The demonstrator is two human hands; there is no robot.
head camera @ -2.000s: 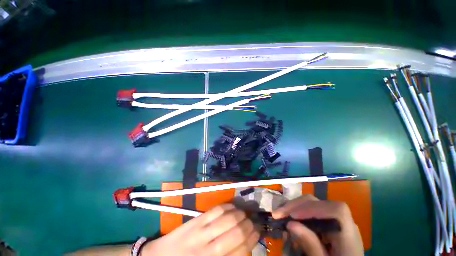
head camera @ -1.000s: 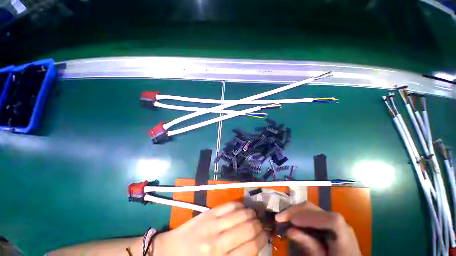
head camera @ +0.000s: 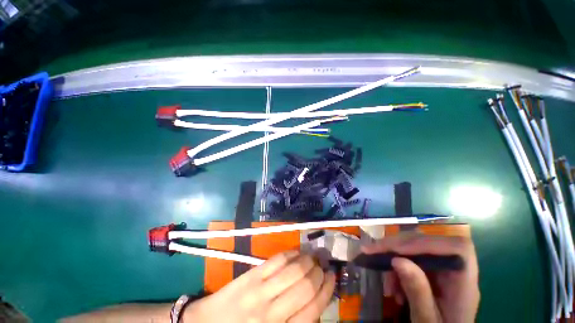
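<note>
My left hand is at the fixture on the orange board. Its fingers are closed on the end of the lower white cable leg; the wire ends are hidden under the fingertips. My right hand holds a thick black pen-like tool, its tip pointing left to the fixture. The cable's red-black plug lies left of the board. Its upper leg lies across the board's far edge, blue strands at its tip.
A pile of small black connector parts lies beyond the board. Two more cables with red-black plugs lie behind it. White cables with dark tips are at right. A blue bin of black parts is at left, a metal rail at the back.
My right hand has shifted right and the black tool now lies nearly level and more exposed. My left hand stays at the fixture. The whole view has shifted slightly.
</note>
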